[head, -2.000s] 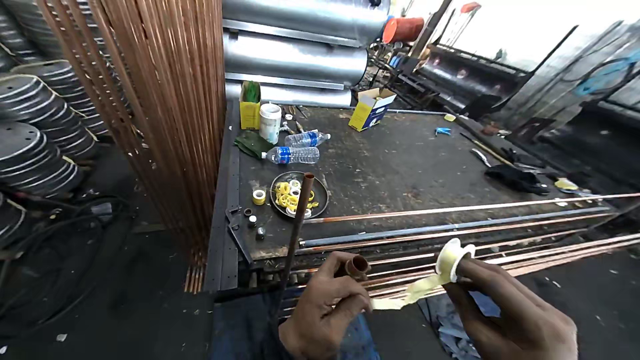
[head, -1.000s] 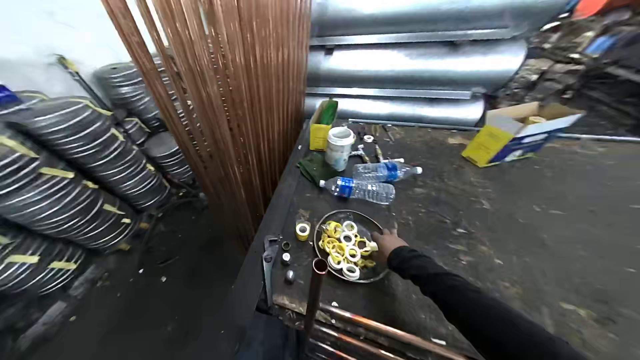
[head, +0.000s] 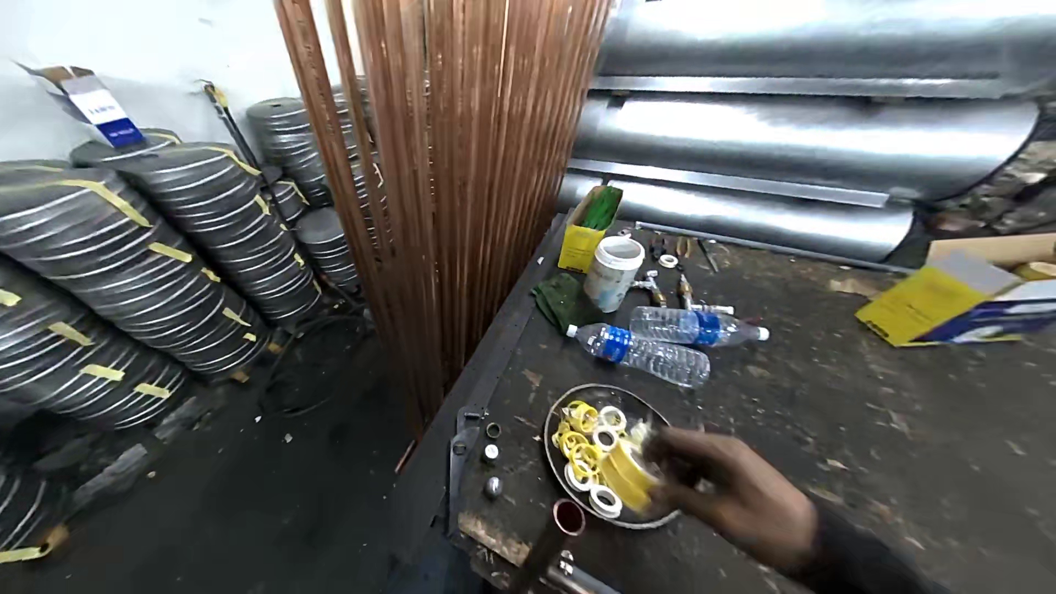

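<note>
My right hand (head: 730, 491), blurred by motion, reaches from the lower right over a round metal plate (head: 551, 452). A blurred yellow ring (head: 629, 477) lies at its fingertips and appears pinched between thumb and fingers. On the plate are several white tape spools (head: 605, 501) and yellow rings (head: 586, 459). The open end of a copper pipe (head: 569, 517) stands tilted just below the plate. My left hand is out of view. Left of the plate, small metal fittings (head: 492, 487) and a white-topped piece (head: 491, 452) rest on the dark bench.
Two plastic bottles (head: 660, 356), a white tub (head: 614, 272), a dark green cloth (head: 564, 300) and a yellow box (head: 582, 246) stand behind the plate. Upright copper pipes (head: 462, 181) line the bench's left edge. An open carton (head: 928, 305) sits at right; coiled rolls (head: 91, 247) stand far left.
Two seconds ago both hands held white tape from a spool near the pipe end. One second ago my right hand was at the plate; my left hand is out of view now. The view has swung left.
</note>
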